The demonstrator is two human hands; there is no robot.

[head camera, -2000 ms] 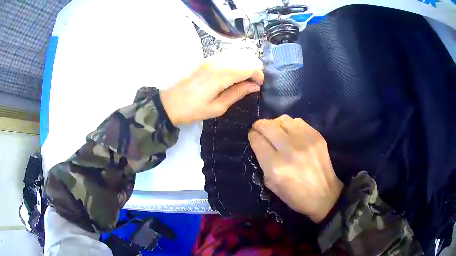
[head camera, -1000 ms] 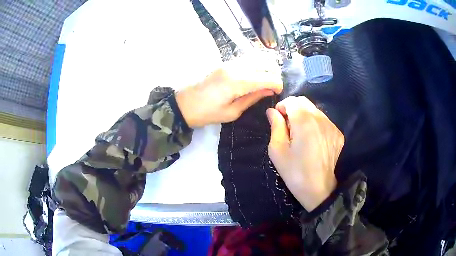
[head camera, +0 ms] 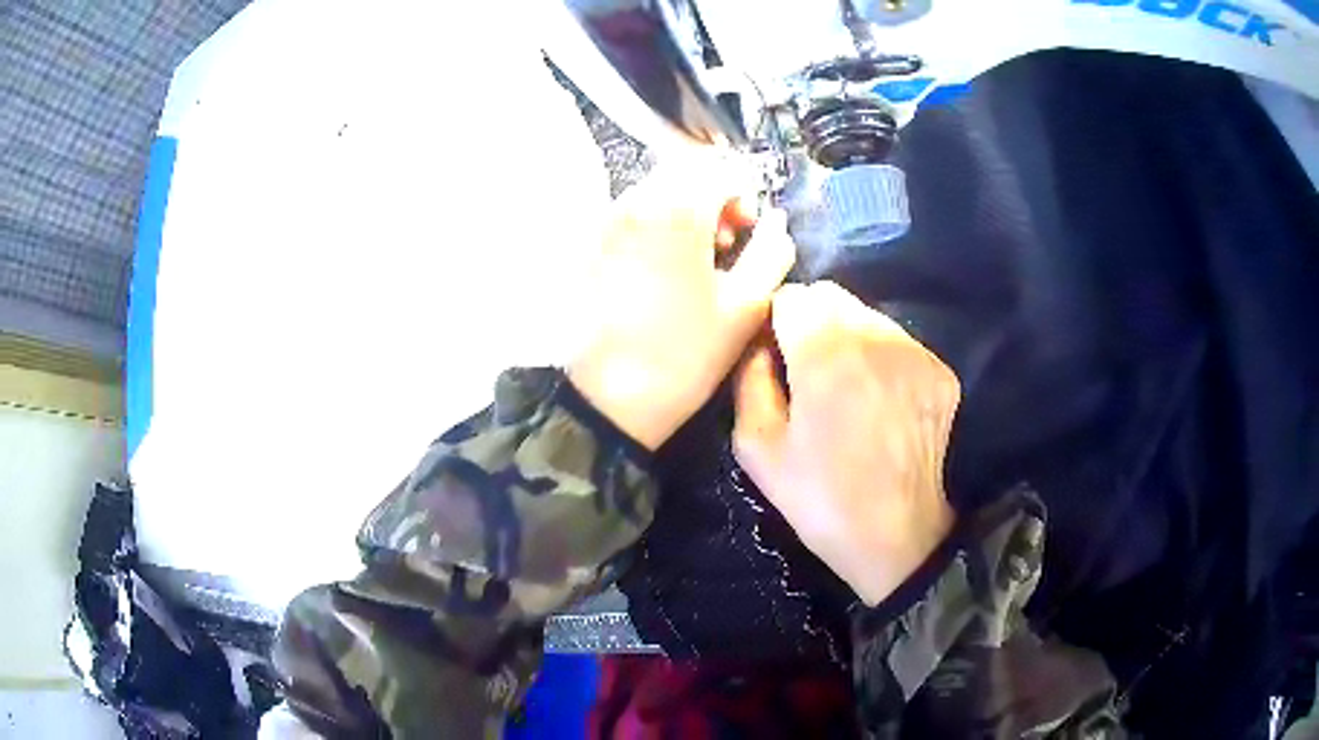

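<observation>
A black puckered band [head camera: 702, 542] with pale ragged thread along its right side runs from the machine toward the lap. A wide smooth dark panel [head camera: 1099, 318] lies right of it. My left hand [head camera: 680, 289] is at the needle area, overexposed, with thumb and finger closed on the band's upper part near the seam. My right hand [head camera: 854, 427] is just below and right of it, fingers pinching the cloth at the seam edge. The needle and presser foot are hidden or lost in glare behind my left hand.
A shiny metal arm [head camera: 658, 65] slants above the needle area. A ribbed grey-blue knob [head camera: 868, 203] with a spring stands right of it. The white machine head [head camera: 1013, 32] is at the top right. The white table [head camera: 362, 289] has a blue left edge. Jumbled black cloth [head camera: 123, 614] lies lower left.
My left hand and forearm have swung right and turned more upright, the hand closer to the needle. My right hand has moved up the seam since two seconds ago. The band is now more covered.
</observation>
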